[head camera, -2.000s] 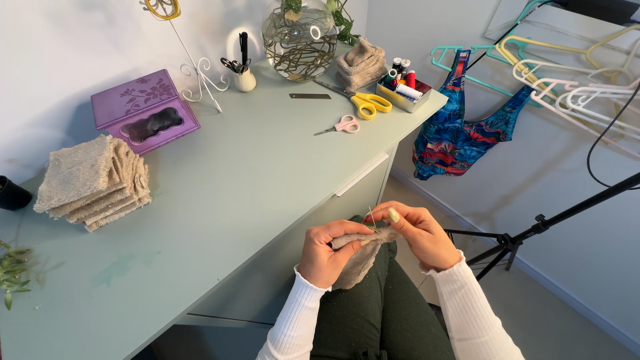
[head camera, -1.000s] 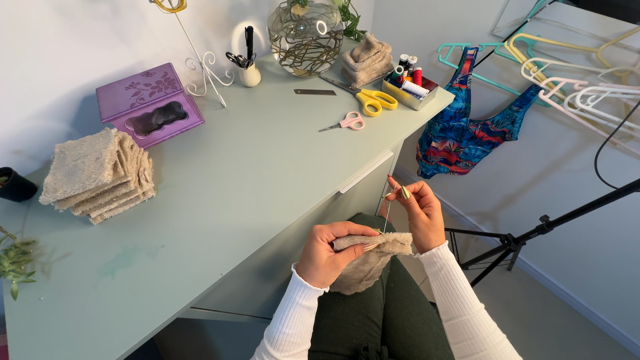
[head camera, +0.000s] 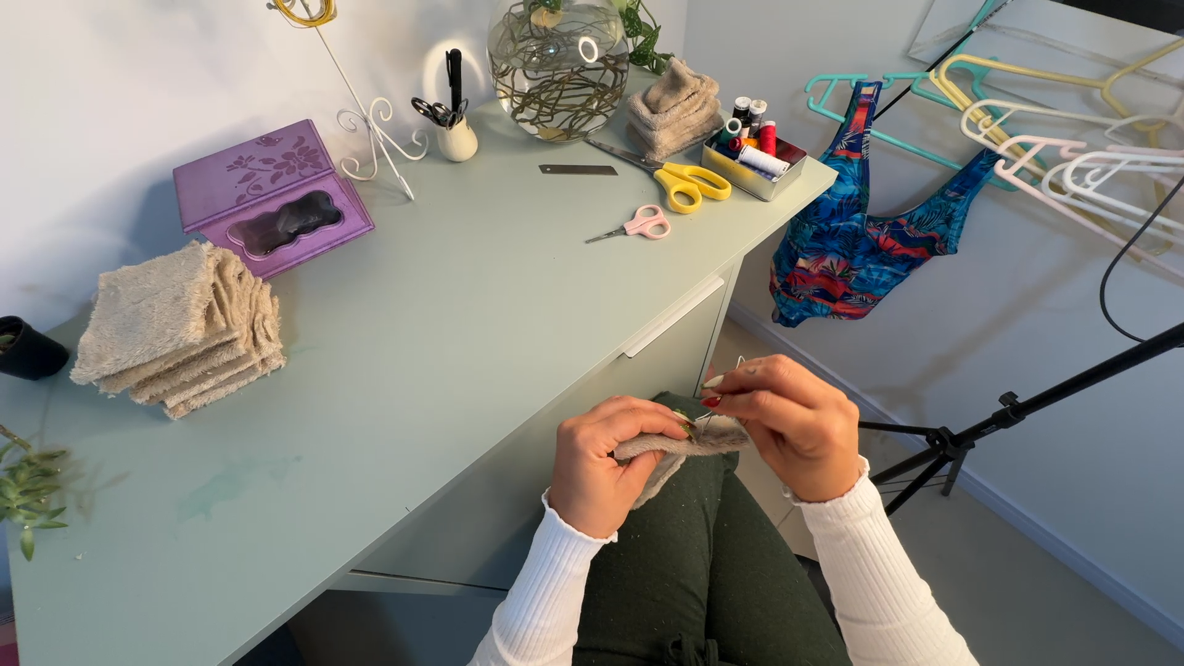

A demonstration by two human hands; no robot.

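Above my lap, my left hand (head camera: 615, 453) pinches a folded piece of beige plush fabric (head camera: 717, 438) between thumb and fingers, near its edge. My right hand (head camera: 786, 416) is at the right end of that fabric, its thumb and index finger pinched together; a pale thread (head camera: 705, 418) runs from the cloth to these fingertips. A needle cannot be made out for certain. On the desk, a stack of beige plush fabric squares (head camera: 157, 310) lies at the left, and more folded beige fabric (head camera: 673, 116) lies at the back. Yellow-handled scissors (head camera: 692, 185) and small pink-handled scissors (head camera: 646, 223) lie near the right corner.
A metal tin (head camera: 768, 176) holds thread spools beside the yellow-handled scissors. Further along the desk (head camera: 388, 370) are a metal strip (head camera: 578, 170), a glass vase (head camera: 558, 74), a small pot with scissors and a pen (head camera: 456, 139), and a purple box (head camera: 268, 185). A black tripod (head camera: 943, 444) stands at the right.
My right hand was raised above the fabric with a thread stretched from it one second ago; it is now lower, close to the cloth. My left hand keeps its hold on the fabric.
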